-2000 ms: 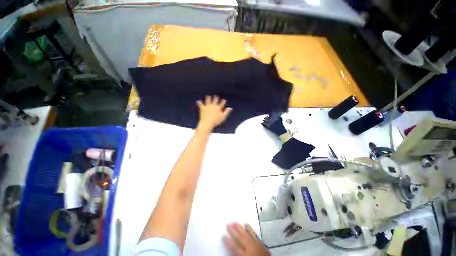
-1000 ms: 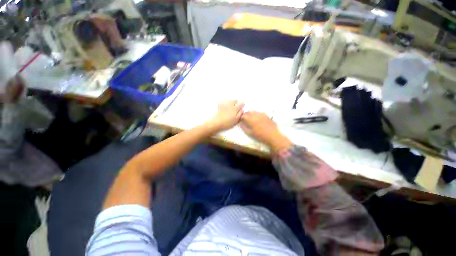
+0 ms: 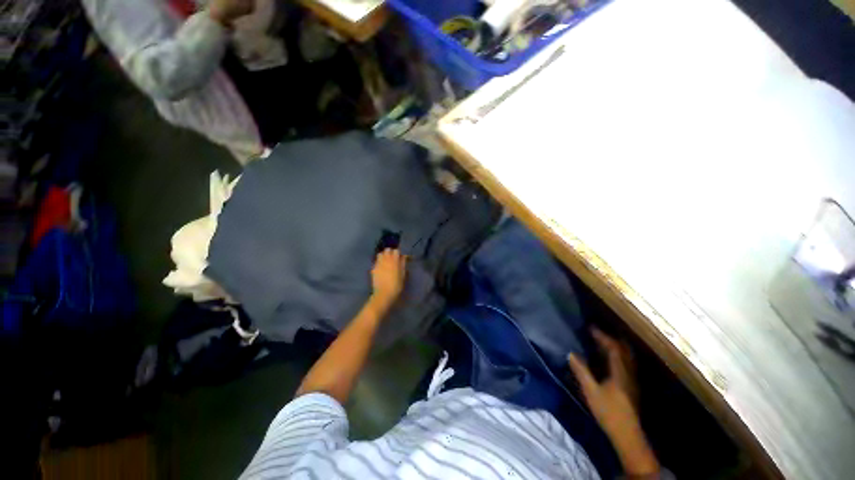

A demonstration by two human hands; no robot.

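A bundle of grey-blue panels (image 3: pixel 319 220) lies left of the table, lower than its top. My left hand (image 3: pixel 388 275) is on the bundle, with its fingertips at a small dark patch (image 3: pixel 389 241). I cannot tell whether the fingers grip the cloth. My right hand (image 3: pixel 611 382) is beside the table's front edge, over my lap, with fingers apart and nothing in it. Dark blue denim-like cloth (image 3: pixel 525 309) lies on my lap between the hands. Part of a dark cut panel (image 3: pixel 783 37) shows on the far side of the table.
The white table (image 3: pixel 656 178) has a wooden front edge running diagonally down to the right. A blue basket (image 3: pixel 445 47) stands at its far left corner. Another person's sleeve (image 3: pixel 178 66) is at upper left. Off-white cloth (image 3: pixel 192 253) hangs beyond the bundle. A small black tool (image 3: pixel 834 339) lies at far right.
The view has swung left and down. My hands were together at the table edge and are now apart: the left reaches onto the bundle, the right has moved off the tabletop.
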